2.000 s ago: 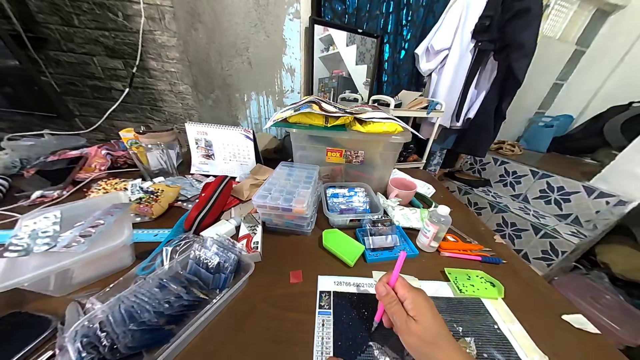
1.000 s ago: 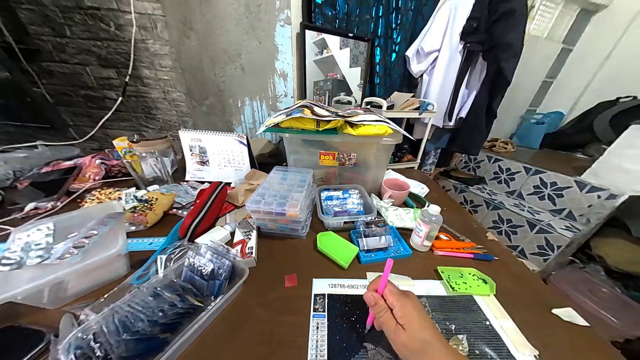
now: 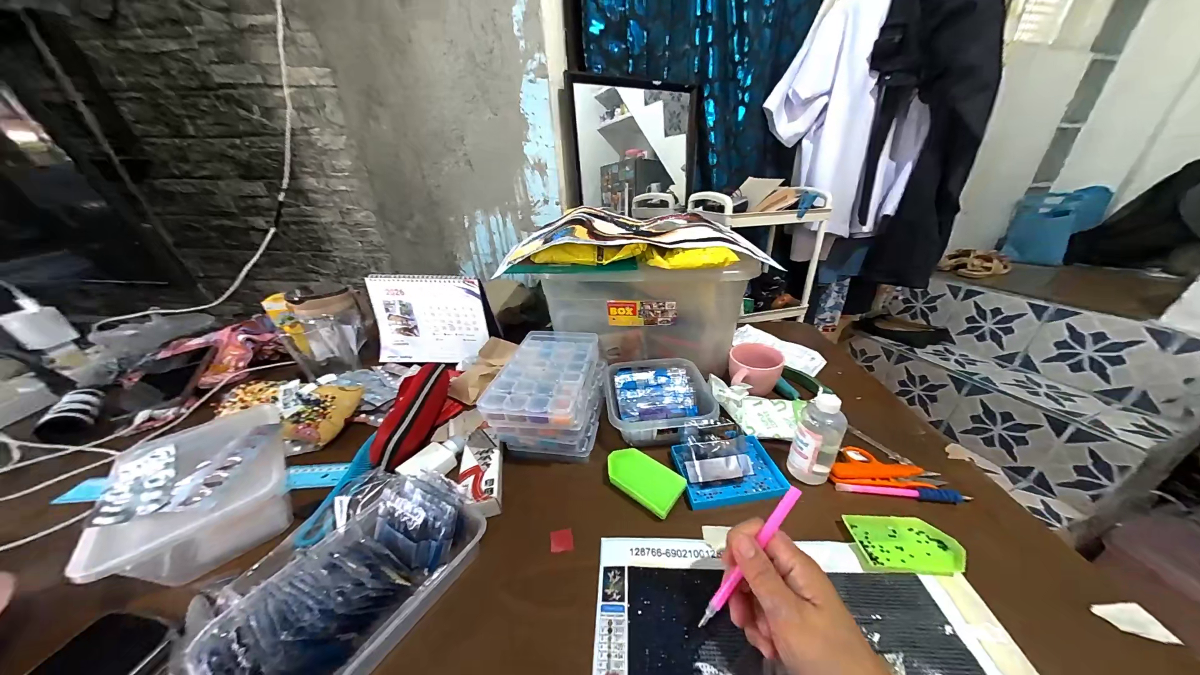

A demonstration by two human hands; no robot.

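My right hand [image 3: 792,595] grips a pink diamond-painting pen [image 3: 755,553], its tip low over the dark upper part of a diamond painting canvas [image 3: 670,619] with a white printed border. Right of the hand, a lime green bead tray [image 3: 905,545] holding dark beads overlaps the canvas edge. A green tray [image 3: 647,482] and a blue tray [image 3: 731,478] with small bags on it sit beyond the canvas. At the far left edge a sliver of skin shows, possibly my left hand; its state cannot be made out.
An open plastic container of bead packets [image 3: 328,600] and a phone [image 3: 98,645] lie to the left. Stacked organizer boxes [image 3: 542,389], a clear bottle [image 3: 817,439], a pink mug [image 3: 756,367] and orange scissors [image 3: 872,467] stand or lie farther back. A red square [image 3: 562,540] is left of the canvas.
Two seconds ago a dark shape, perhaps fingers, showed at the canvas's bottom edge beside my right hand; it is gone. My right hand still holds the pen, its tip over the canvas.
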